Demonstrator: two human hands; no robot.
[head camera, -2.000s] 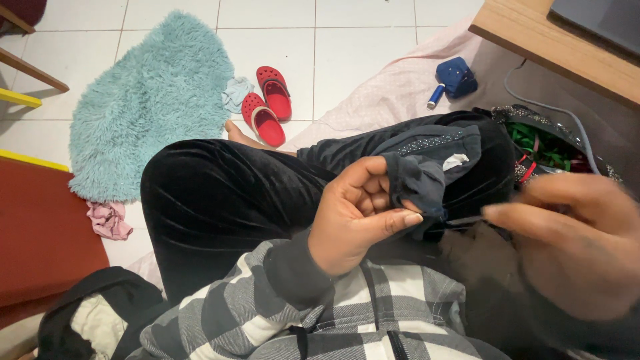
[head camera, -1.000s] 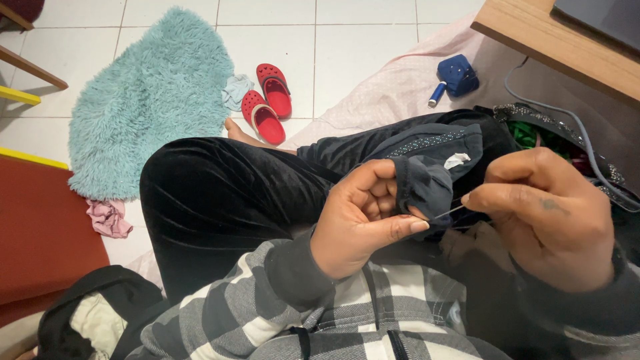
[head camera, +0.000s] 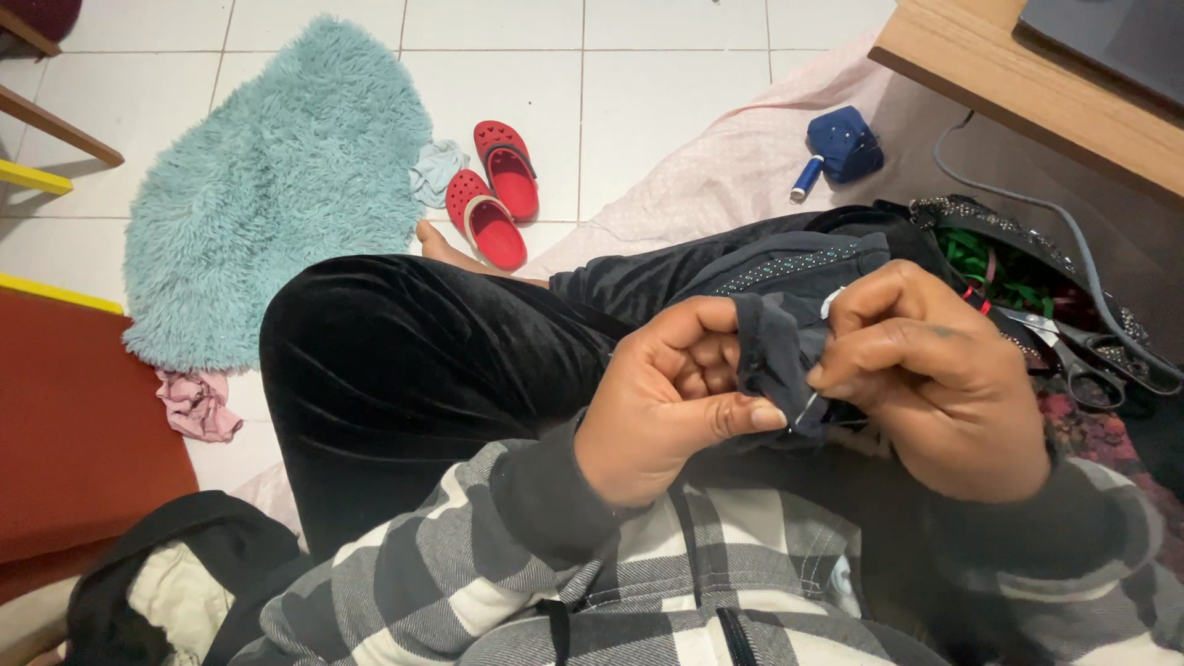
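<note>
My left hand (head camera: 680, 393) pinches the edge of a dark grey fabric garment (head camera: 782, 347) between thumb and fingers, above my lap. Close on its right, my right hand (head camera: 925, 379) grips a thin sewing needle (head camera: 807, 407) between thumb and forefinger, its lower end at the cloth edge beside my left thumb. A band of small shiny studs (head camera: 786, 270) runs along dark cloth lying over my leg. Beyond my knee, a spool of blue thread (head camera: 807, 178) rests against a dark blue pincushion (head camera: 844, 144) on a pink sheet.
Scissors (head camera: 1078, 365) lie at the right by an open studded bag (head camera: 1031, 245) with green and red material inside. A grey cable (head camera: 1064, 217) hangs below a wooden table (head camera: 1036, 88). Red clogs (head camera: 495, 227) and a turquoise shaggy rug (head camera: 277, 194) are on the tiled floor.
My right hand has moved left and closer to my left hand, bringing the needle to the cloth edge. The scissors, hidden before, now show at the right. My left hand keeps its pinch.
</note>
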